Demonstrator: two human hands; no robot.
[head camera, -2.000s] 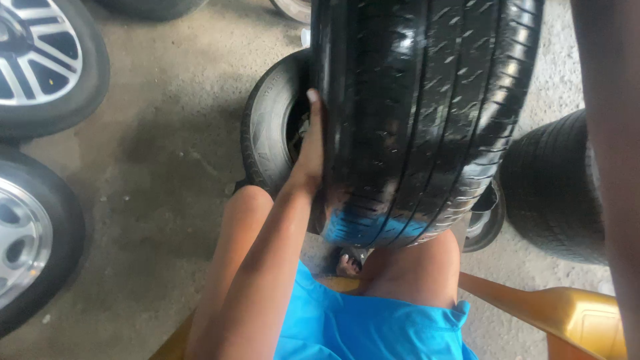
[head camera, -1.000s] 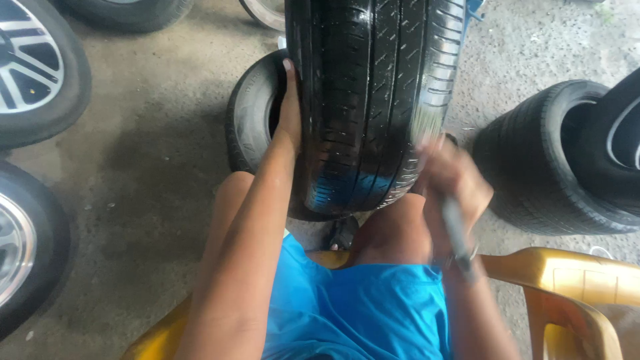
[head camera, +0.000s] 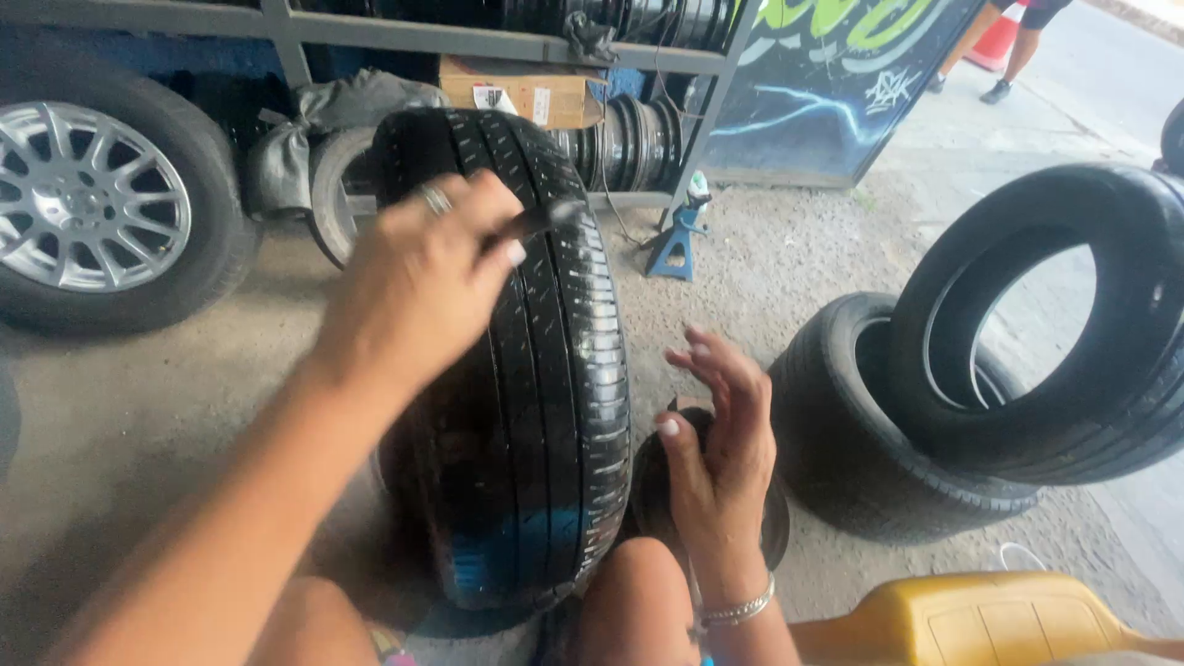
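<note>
A black tire (head camera: 536, 388) stands upright between my knees, its grooved tread facing me and shining wet along the right shoulder. Over its upper part is my left hand (head camera: 416, 277), with a ring on one finger, closed around a dark-handled tool (head camera: 532, 224), probably a brush; motion blurs its tip at the tread's right edge. My right hand (head camera: 726, 453), a bracelet at its wrist, is raised just right of the tire, fingers apart and holding nothing. Behind this hand, a dark round object (head camera: 772, 527) on the ground is partly hidden.
A wheel with a silver multi-spoke rim (head camera: 83, 199) is at left. Behind are a metal rack (head camera: 499, 42), a cardboard box (head camera: 527, 88) and a blue jack stand (head camera: 675, 242). At right, one tire (head camera: 1027, 435) leans on another (head camera: 823, 398), near a yellow chair (head camera: 999, 615).
The brush-like tool, in my right hand one second ago, is now in my left, which has left the tire's left side. My right hand is now empty. The view has tilted up.
</note>
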